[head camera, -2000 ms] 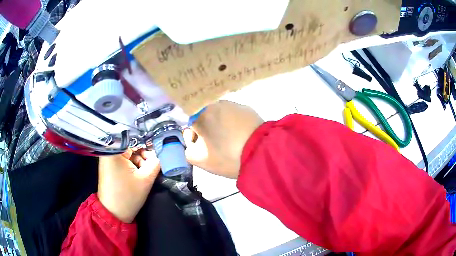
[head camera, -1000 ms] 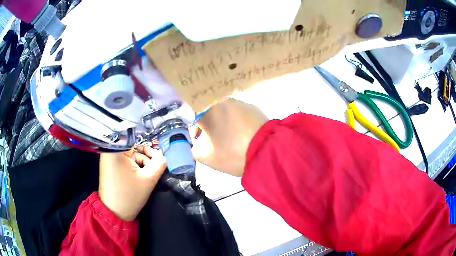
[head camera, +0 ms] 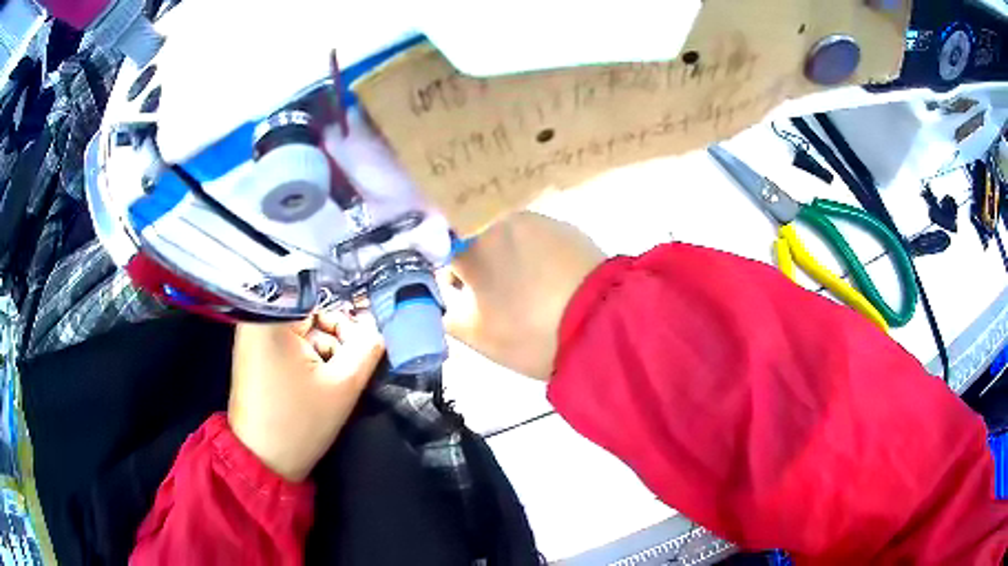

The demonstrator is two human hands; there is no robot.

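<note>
My left hand is at the needle area of the sewing machine, its fingers bent on the cloth; the fingertips are partly hidden. My right hand is on the other side of the grey-blue cylinder, its fingertips hidden behind the machine parts. Plain black fabric hangs from between the hands toward me. A small plaid piece lies along its right side, below the cylinder. Needle and presser foot are not clearly seen.
Scissors with yellow and green handles lie right of my right hand. Plaid fabric is heaped at the left. Cardboard covers the machine arm. Black cords lie at the right. A ruler tape runs along the front edge.
The machine and cardboard sit further right in the picture. Both hands stay at the needle area, shifted slightly right and up with it. The cloth looks nearly the same.
</note>
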